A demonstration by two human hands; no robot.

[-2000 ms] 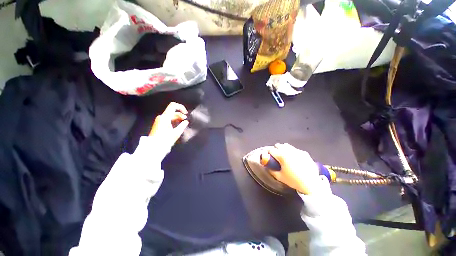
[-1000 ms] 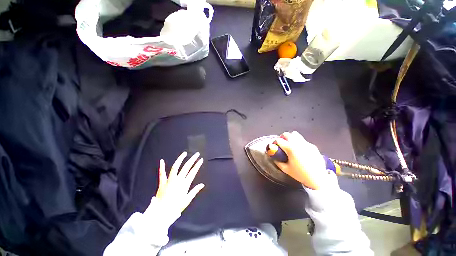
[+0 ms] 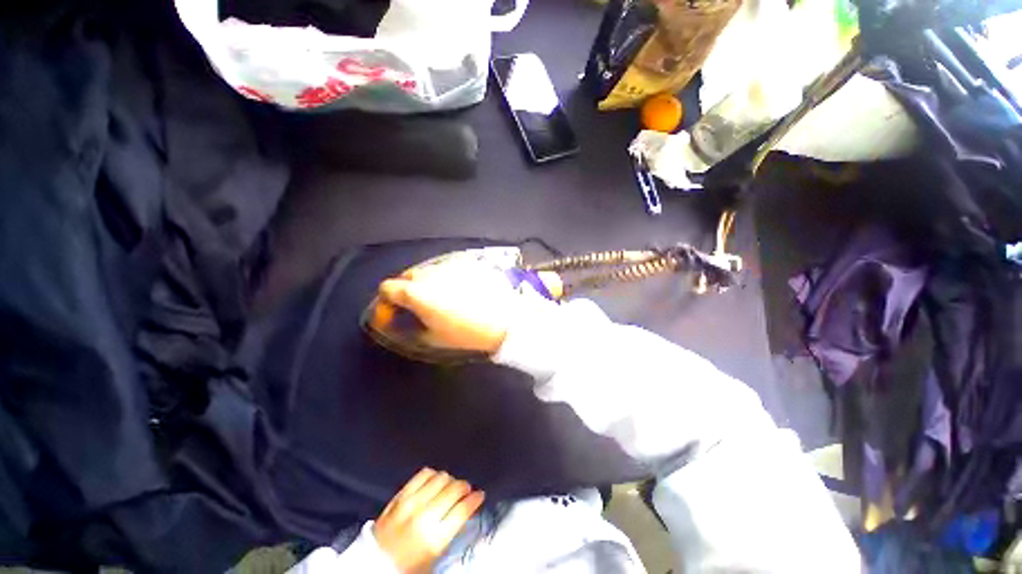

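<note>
A navy-black garment piece [image 3: 370,426] lies flat on the dark pressing table [image 3: 628,213]. My right hand [image 3: 448,308] is closed round the handle of the steam iron [image 3: 387,334], which rests on the upper part of the piece, its tip to the left. My hand hides most of the iron. My left hand [image 3: 431,514] lies at the near edge of the cloth, fingers slightly bent and a little apart; its thumb is hidden and nothing shows in it. The ribbed hoses [image 3: 616,267] run right from the iron's rear.
A white bag with red print [image 3: 336,73] and a dark bar-shaped pad [image 3: 415,148] are at the back left. Phone [image 3: 536,107], snack packet, orange [image 3: 661,111], tissue and small cutter [image 3: 648,185] are behind. Dark garment heaps lie left [image 3: 90,280] and right [image 3: 897,325].
My right hand has moved the iron left from the bare table onto the garment piece, drawing the hoses along. My left hand has moved down to the near edge. The view has shifted slightly.
</note>
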